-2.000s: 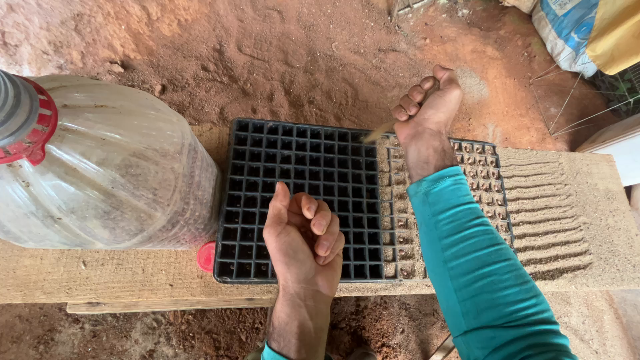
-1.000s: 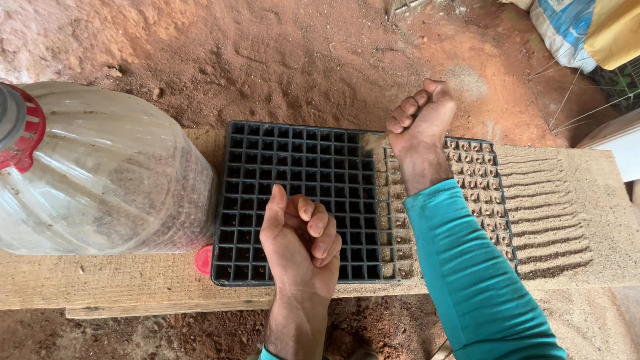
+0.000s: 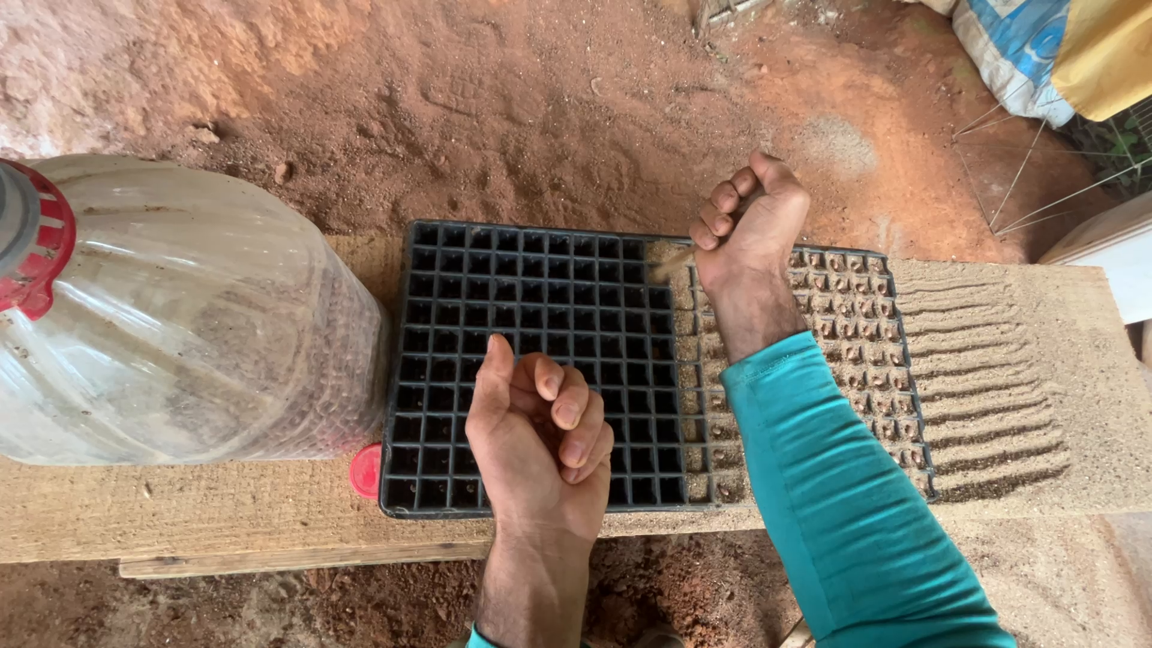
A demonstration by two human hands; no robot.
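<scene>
My right hand (image 3: 756, 220) is closed around sand over the far side of a black plastic seedling tray (image 3: 540, 346). A thin stream of sand (image 3: 673, 265) falls from it onto the tray. My left hand (image 3: 540, 414), palm up with its fingers loosely curled, is over the near part of the tray; whether it holds anything is hidden. On the left the tray's cells look dark. Farther right, sand lies in and around the cells, and small brown pieces (image 3: 859, 328), perhaps seeds, show in many of them. My right forearm hides part of the tray.
A large clear plastic bottle (image 3: 198, 315) with a red collar lies left of the tray, beside a red cap (image 3: 366, 471). The wooden board (image 3: 225, 513) carries ridged sand (image 3: 976, 387) at right. Sacks (image 3: 1026, 54) and thin wires (image 3: 1021, 175) are at the upper right.
My right hand has shifted slightly toward the near side of the tray, with sand still falling from it. My left hand keeps nearly the same pose.
</scene>
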